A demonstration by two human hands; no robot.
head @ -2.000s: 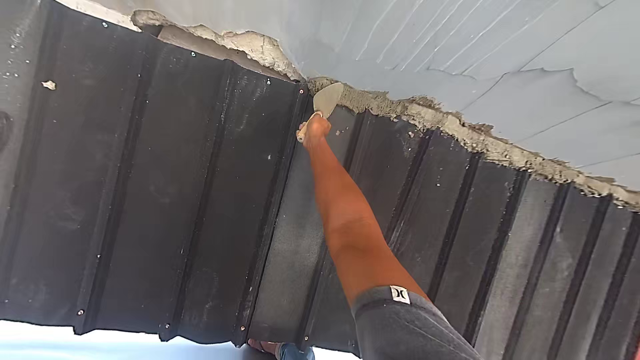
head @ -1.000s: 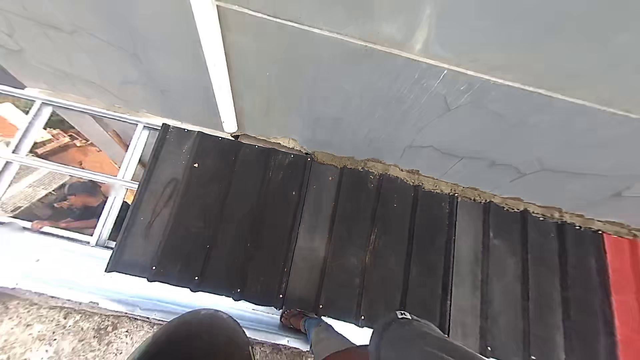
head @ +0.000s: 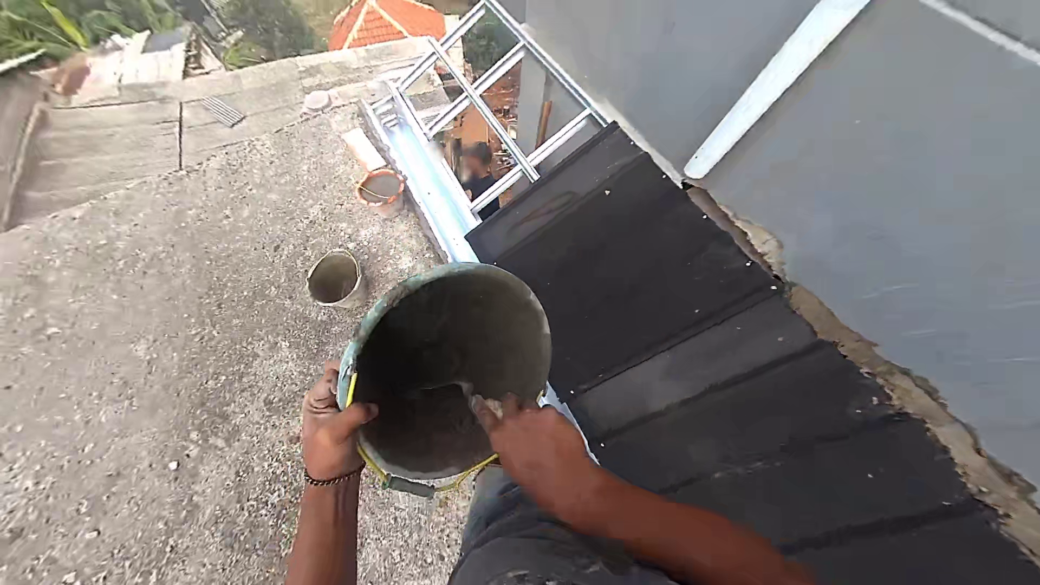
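A large mortar-stained bucket point(head: 349, 349) is tilted toward me at the centre. My left hand point(head: 333, 426) grips its left rim, thumb over the edge, near the yellow wire handle point(head: 471, 470). My right hand point(head: 528, 443) reaches over the near right rim and is closed on the handle of a trowel point(head: 465, 388), whose blade is in the dark inside of the bucket and hard to make out. Black ribbed roofing sheets point(head: 691, 325) lie to the right, with a rough mortar strip point(head: 894, 382) between them and the grey wall point(head: 910, 203).
A small bucket point(head: 335, 279) and an orange bucket point(head: 380, 188) stand on the rough concrete surface point(head: 162, 366). Beyond the sheets is an open metal frame point(head: 487, 106), with a person point(head: 481, 175) below it. A white pipe or strip point(head: 772, 89) slants along the wall.
The view has swung left from the wall. Two seconds ago one hand held a trowel at the mortar joint; now both hands are at a bucket, which the earlier frames do not show.
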